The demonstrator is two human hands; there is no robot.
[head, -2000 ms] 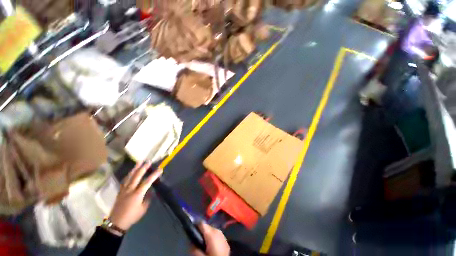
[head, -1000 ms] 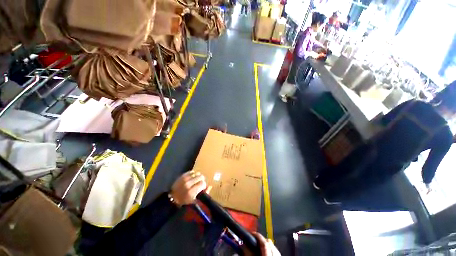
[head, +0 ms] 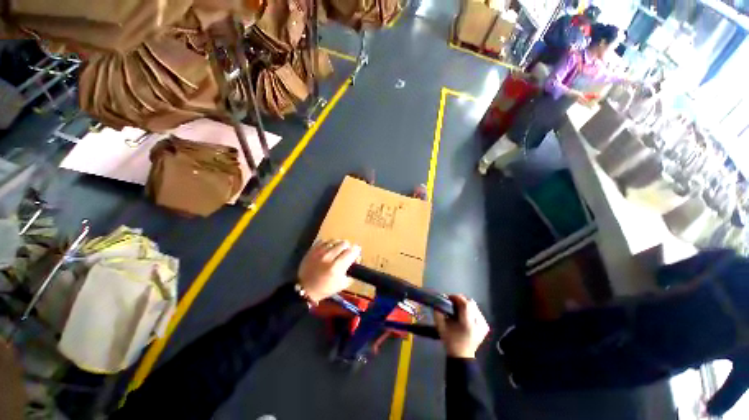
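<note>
A hand pallet truck stands in front of me, with a blue handle arm, a black grip bar and a red body. A brown printed cardboard sheet lies flat on its forks. My left hand is on the left end of the bar, its fingers over the top. My right hand is closed around the right end. Both hands are bare. The bar partly hides the near edge of the cardboard.
Racks of brown bag pieces and pale bag pieces stand left of the yellow line. At right, a person in dark clothes leans by a long table with tote bags. Another person stands further along.
My left hand, spread off the bar two seconds ago, is now on it. The bar has turned more level across my view. The racks and table people appear nearer.
</note>
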